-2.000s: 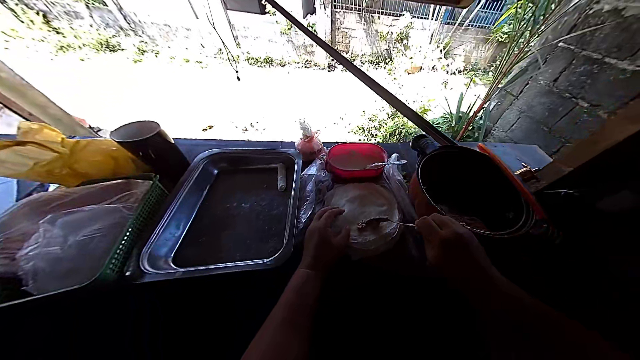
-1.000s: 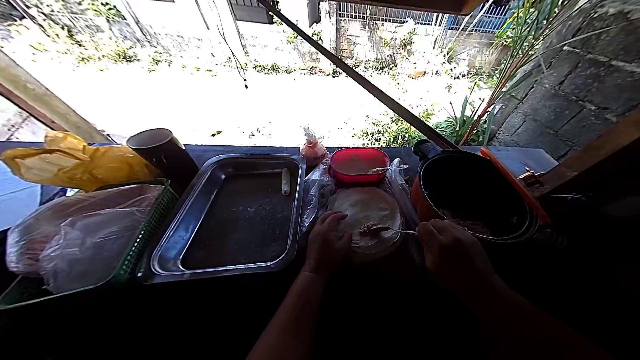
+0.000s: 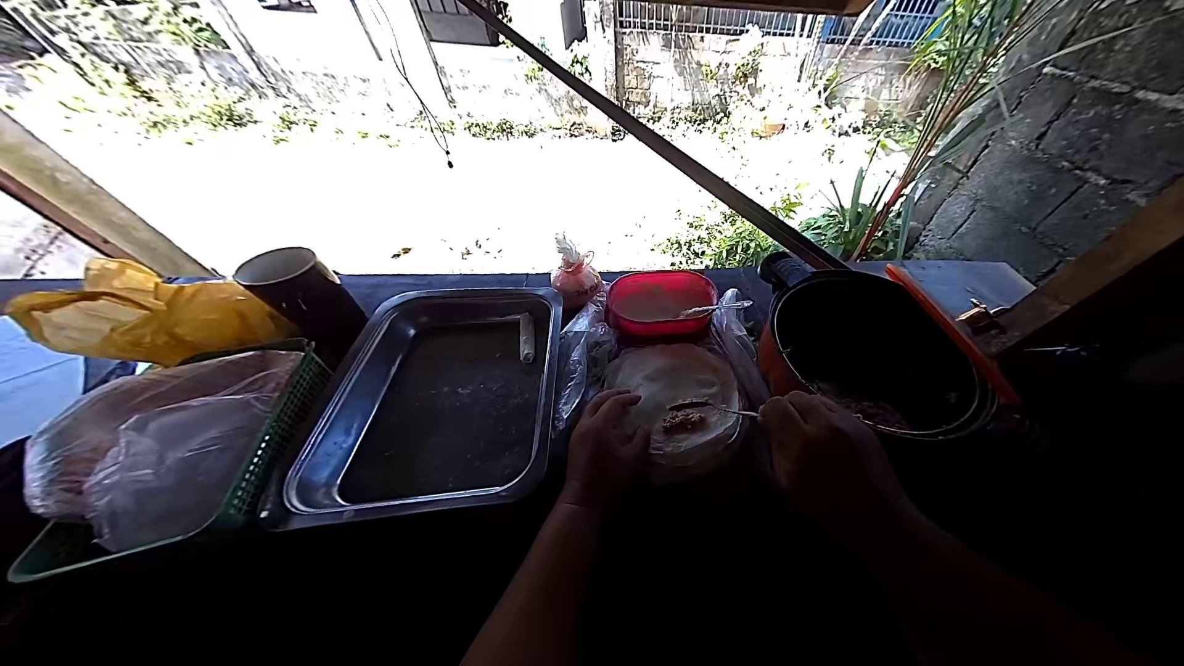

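Observation:
A stack of thin round wrappers (image 3: 675, 379) lies in front of me on clear plastic, with a small heap of filling (image 3: 683, 421) on it. My right hand (image 3: 819, 444) grips a metal spoon (image 3: 708, 407), whose bowl is just above the filling. At the stack's left edge rests my left hand (image 3: 606, 444), fingers apart and slightly curled, holding nothing. Behind the stack is a red plastic tub (image 3: 659, 319) of pale paste with a utensil in it. A dark pot (image 3: 775, 370) with filling inside stands on the right. One rolled wrapper (image 3: 526, 338) lies in the metal tray (image 3: 416, 507).
A green plastic basket (image 3: 268, 453) with bagged items is at the far left, beside a yellow plastic bag (image 3: 148, 314) and a dark cylindrical container (image 3: 305, 296). A knotted plastic bag (image 3: 575, 277) stands behind the tray. An orange strip (image 3: 953, 333) borders the pot.
The spoon's bowl, which was down at the filling, is now raised slightly above it, and the filling lies as a heap on the wrapper. My left hand has hardly moved.

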